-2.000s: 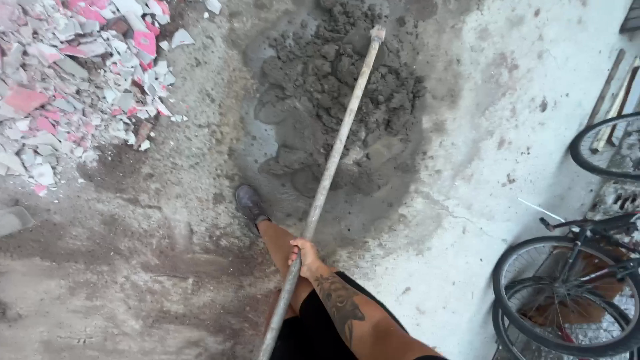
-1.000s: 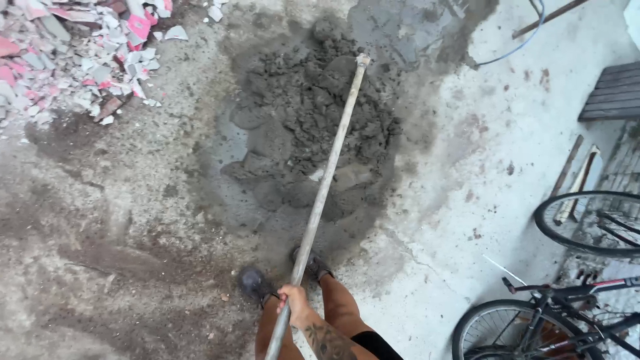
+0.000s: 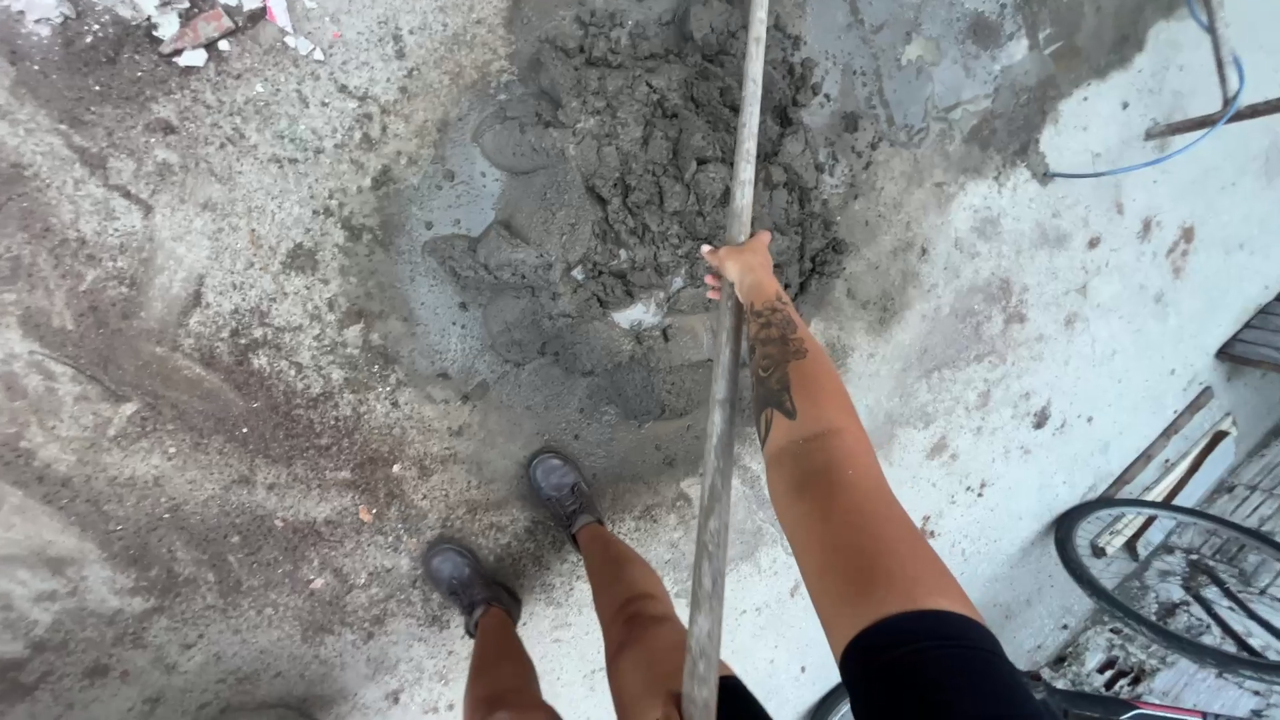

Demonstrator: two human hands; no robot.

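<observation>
My right hand [image 3: 738, 266] is closed around a long, worn pole [image 3: 714, 480], at about the middle of its visible length. The pole runs from the bottom edge up past the top edge, so both its ends are out of view. Behind the hand and pole lies a heap of wet grey mortar or concrete mix [image 3: 650, 150], lumpy at the top and smoother toward the lower left. A pale wet patch [image 3: 640, 314] shows near its lower side. My left hand is out of view.
My dark shoes [image 3: 562, 488] stand below the heap on the stained concrete floor [image 3: 260, 400]. Broken rubble [image 3: 198, 30] lies upper left. At right are a blue cable [image 3: 1150, 172], wooden pieces [image 3: 1165, 480], a slatted piece [image 3: 1255, 335] and a bicycle wheel [image 3: 1075, 570].
My right hand has moved up and away from my body, and now appears over the mortar heap. The pole's far end, visible at the heap before, has passed out of the top of the view.
</observation>
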